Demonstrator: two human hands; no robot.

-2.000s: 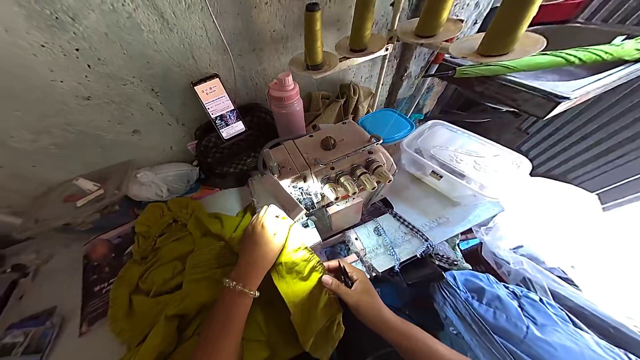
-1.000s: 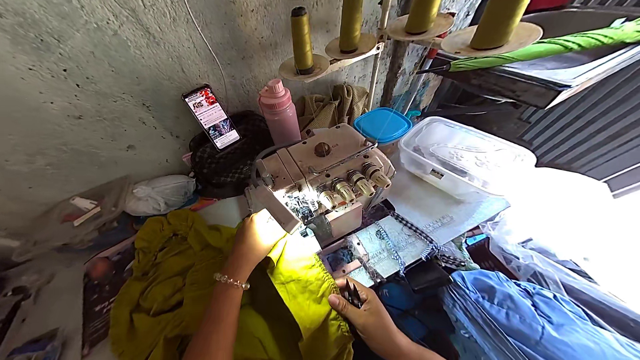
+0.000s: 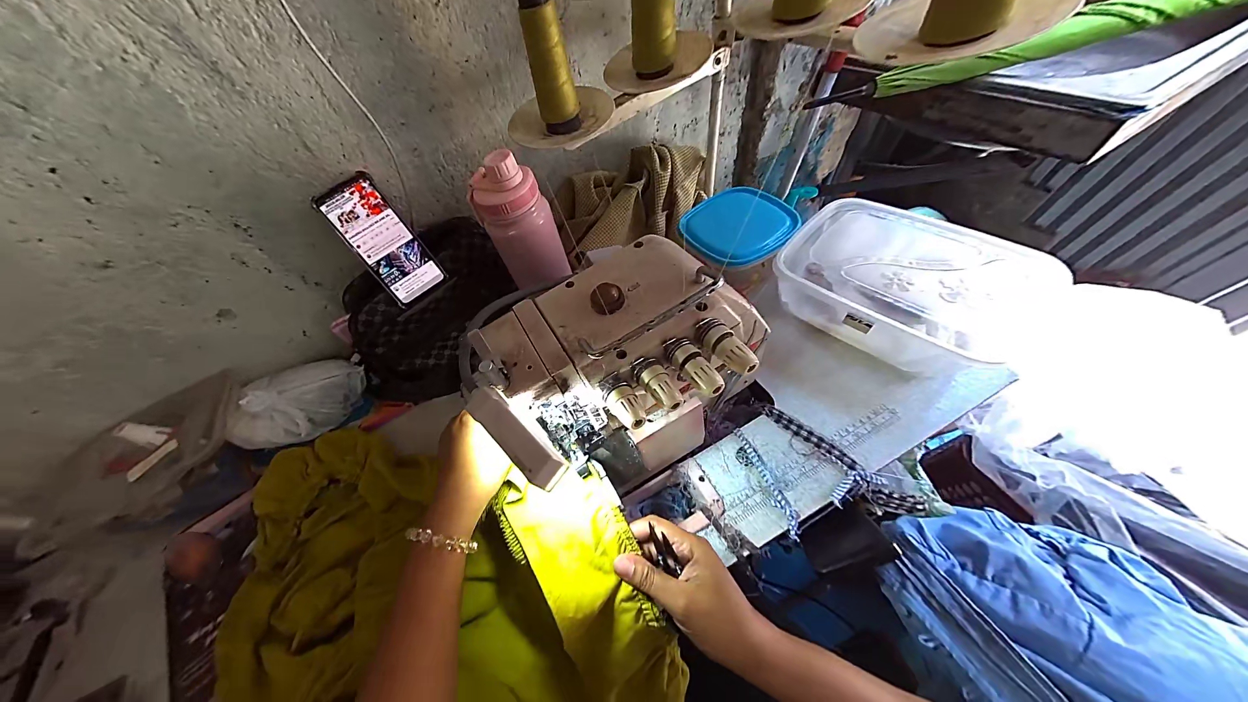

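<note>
An overlock sewing machine stands in the middle, its lamp lighting the needle area. Yellow-green fabric runs from its presser foot toward me, with overlock stitching along both sides of the lit strip. My left hand, with a beaded bracelet at the wrist, lies on the cloth left of the needle area; its fingers are partly hidden behind the machine's front cover. My right hand pinches the strip's right edge between thumb and fingers and also holds small dark thread snips. More of the fabric lies bunched at the left.
Behind the machine are a pink bottle, a lit phone against a dark bag, and a blue-lidded container. A clear plastic box stands at the right. Thread cones stand above. Blue cloth lies at lower right.
The lit strip of fabric now lies flatter, with its stitched edges more visible. Both hands stay on the cloth. The view has moved slightly closer to the machine.
</note>
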